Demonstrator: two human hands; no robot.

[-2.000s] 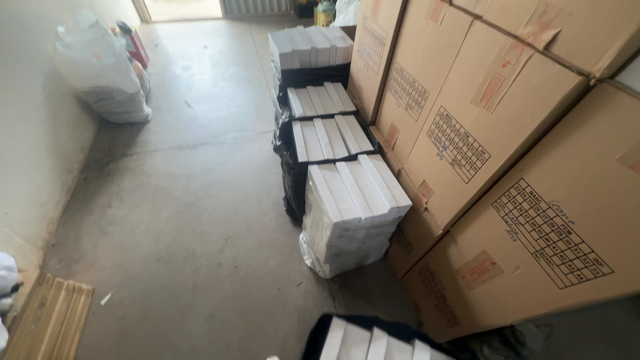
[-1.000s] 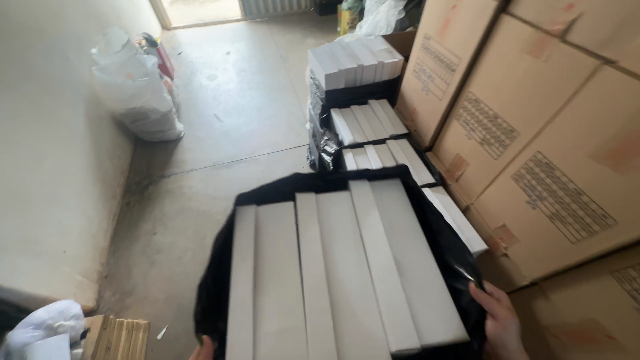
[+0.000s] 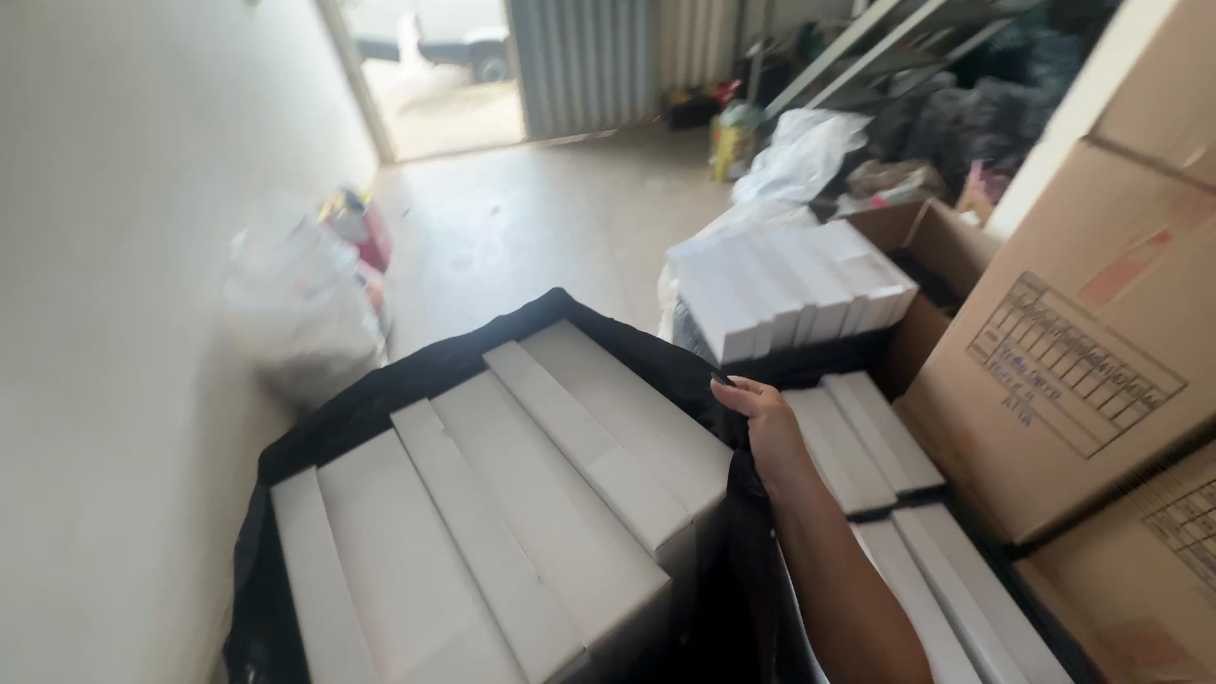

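A black plastic bag (image 3: 608,332) packed with several flat white cardboard boxes (image 3: 513,494) fills the lower middle of the head view. My right hand (image 3: 755,418) grips the bag's rim at its right side, thumb and fingers closed on the black plastic. The bag's mouth gapes around the boxes, which lie side by side. My left hand is out of view. Just beyond my right hand, another stack of white boxes (image 3: 793,285) sits in dark plastic, with more white boxes (image 3: 864,442) beside my forearm.
Large brown cartons (image 3: 1073,361) are stacked along the right. An open carton (image 3: 936,237) stands behind the white boxes. A full white plastic bag (image 3: 304,294) leans by the left wall. Farther off are a doorway (image 3: 446,95), a corrugated metal panel (image 3: 589,66) and a translucent plastic sheet (image 3: 803,157).
The bag of white boxes, low at the frame's edge two seconds ago, is now close before me. My right hand has moved to the bag's far right rim; my left hand has left view.
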